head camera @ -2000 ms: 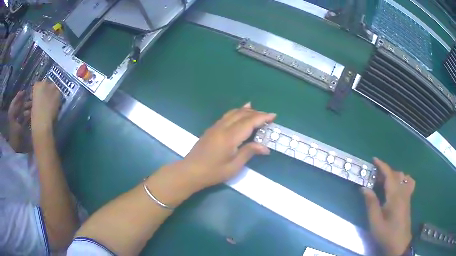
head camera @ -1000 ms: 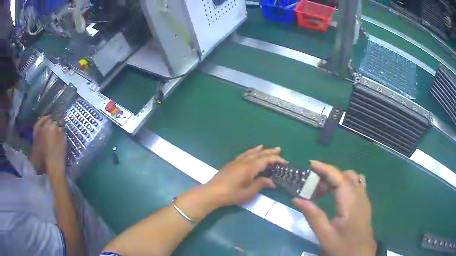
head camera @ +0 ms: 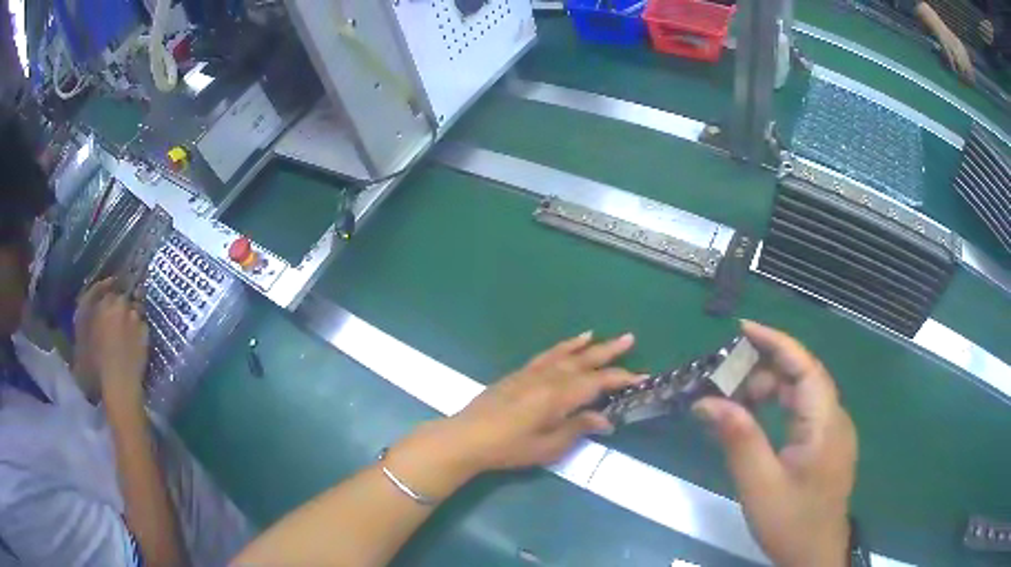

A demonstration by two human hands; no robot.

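Note:
A grey metal jig bar [head camera: 676, 390] with a row of small shiny components is held tilted above the green surface, its bright end block turned up toward me at the right. My left hand [head camera: 538, 404] has its fingers and thumb at the jig's left end. My right hand [head camera: 793, 443] grips the right end between thumb and fingers. The details of the row are blurred at this angle.
Another jig [head camera: 626, 235] lies along the far metal strip against a dark bracket [head camera: 729, 275]. Stacked jigs [head camera: 854, 260] stand at right. A machine [head camera: 388, 89] with a red button [head camera: 242, 251] is at left. A coworker's arm [head camera: 128, 366] is beside a component tray [head camera: 183, 277].
The jig was first held with its seated face toward me, then turned edge-on. Over the last second its right end rose and moved right with my right hand.

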